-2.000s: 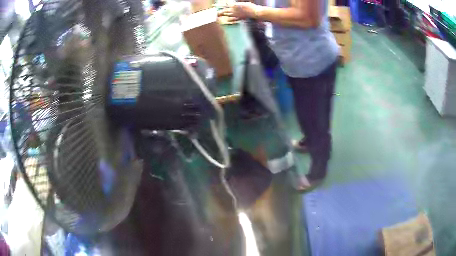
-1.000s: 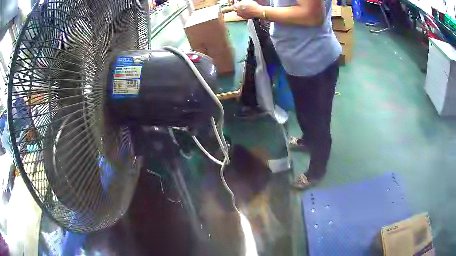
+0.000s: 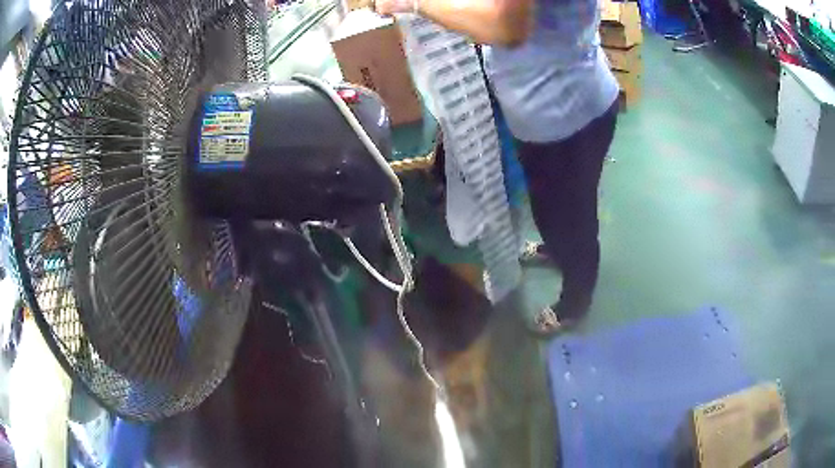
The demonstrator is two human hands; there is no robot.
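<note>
Neither of my hands is in the picture. A pedestal fan stands close in front of me on the left, with a round wire cage [image 3: 101, 219] and a dark motor [image 3: 293, 151] bearing a blue-white label. A pale cable [image 3: 364, 151] hangs from the motor. A blue trolley deck [image 3: 632, 388] lies low at the bottom right. A brown carton [image 3: 740, 426] with dark lettering lies on the deck's lower right part, cut off by the picture's bottom edge.
A standing person in a light blue shirt [image 3: 558, 78] holds a long white strip [image 3: 471, 137] that hangs nearly to the floor. A brown carton [image 3: 383, 73] stands behind the fan. More cartons [image 3: 621, 55] are stacked beyond the person. A white cabinet [image 3: 806, 137] stands at the right.
The person's arm has moved, and the long strip now shows rows of small rectangles and hangs further left. The view has shifted slightly. The carton stays on the blue deck.
</note>
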